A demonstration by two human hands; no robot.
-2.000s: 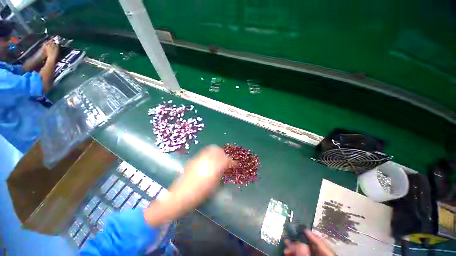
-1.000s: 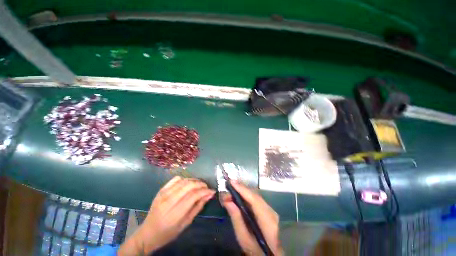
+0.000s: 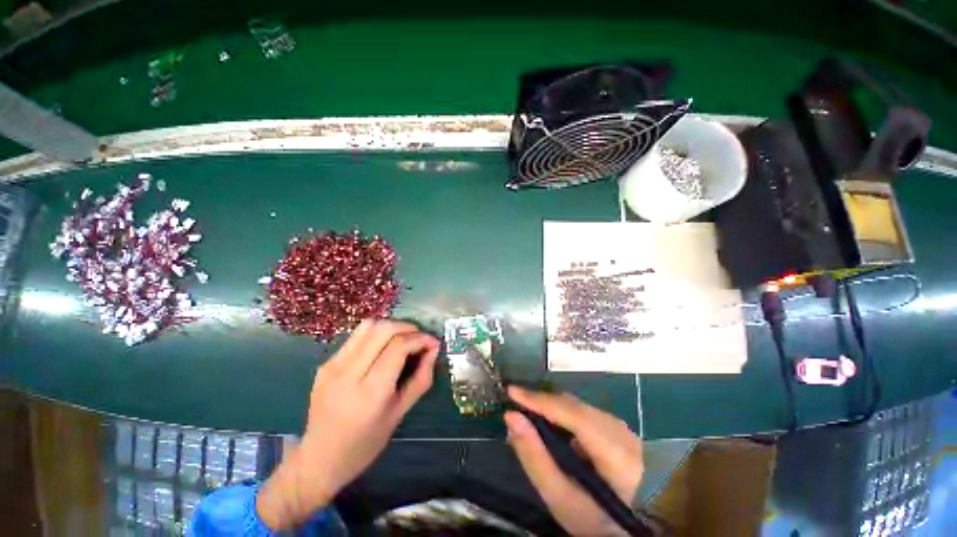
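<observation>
A small green and silver circuit board (image 3: 474, 365) lies on the dark-green bench near its front edge. My right hand (image 3: 577, 451) holds the black soldering iron (image 3: 575, 459) like a pen, its thin tip over the middle of the board. My left hand (image 3: 362, 404) is just left of the board, thumb and fingers pinched together. Whether a small part sits between them cannot be told. A pile of dark-red components (image 3: 334, 285) lies behind my left hand. Short dark pieces (image 3: 600, 309) lie on a pale sheet (image 3: 698, 341) right of the board.
Pink-white components (image 3: 131, 262) lie far left. Behind the sheet are a fan with a wire grille (image 3: 588, 150), a white tub (image 3: 724, 168) and a black soldering station (image 3: 771, 199) with a yellow sponge (image 3: 873, 222). Cables and a pink-white device (image 3: 825, 370) lie right. Trays (image 3: 189, 462) sit below the bench.
My left hand has come from the red pile to beside the board. The iron's tip is now over the board's middle. The view has swung right and moved closer to the bench.
</observation>
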